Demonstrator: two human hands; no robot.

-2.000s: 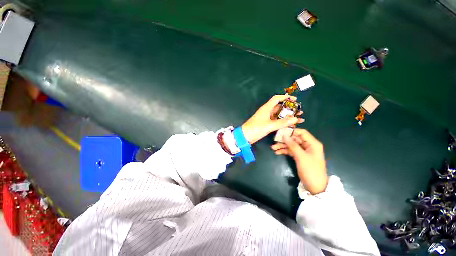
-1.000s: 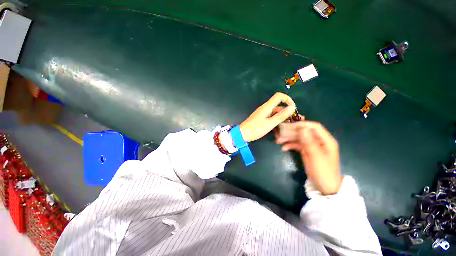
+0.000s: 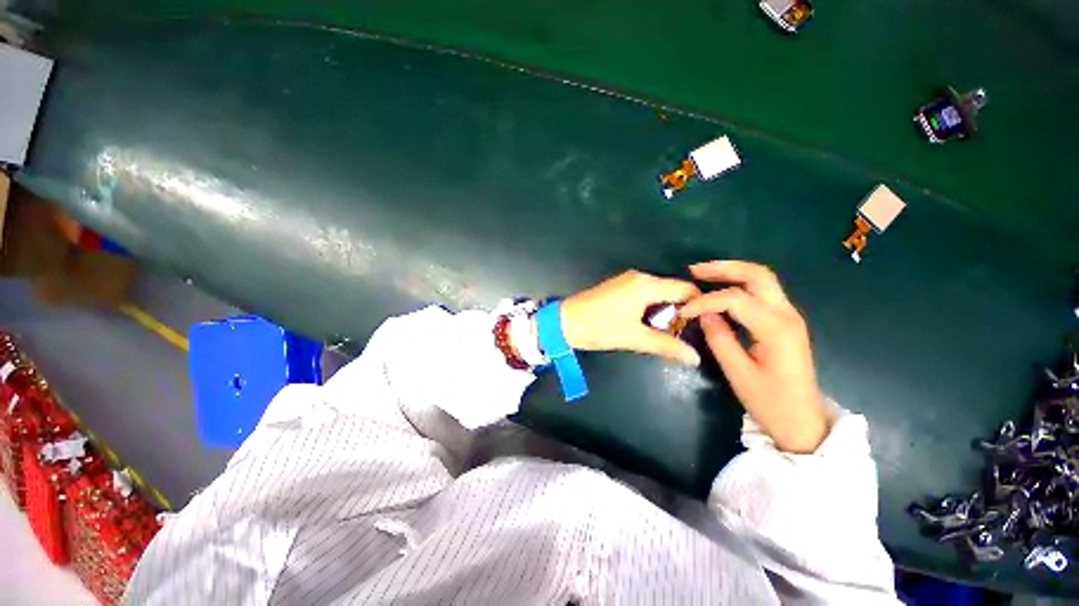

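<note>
My left hand (image 3: 627,314), with a blue strap on its wrist, holds a small dark-edged watch unit (image 3: 663,316) with a pale part showing; fingers hide much of it. My right hand (image 3: 763,343) is bent over it from the right, its fingertips at the unit. Whether it grips anything is hidden. A pale square display module (image 3: 715,158) with an orange flex tail lies on the green surface beyond my hands. A second display module (image 3: 880,208) lies further right, tail toward me.
A clamped unit (image 3: 947,116) lies at the upper right. A partly assembled watch unit (image 3: 787,12) is cut by the top edge. Black and silver clips (image 3: 1029,485) are heaped at the lower right. A blue stool (image 3: 243,379) stands left, near red goods (image 3: 71,497).
My hands have closed together around the unit. The pale piece seen at my right fingertips two seconds ago no longer shows separately. The units on the far strip appear further right and up.
</note>
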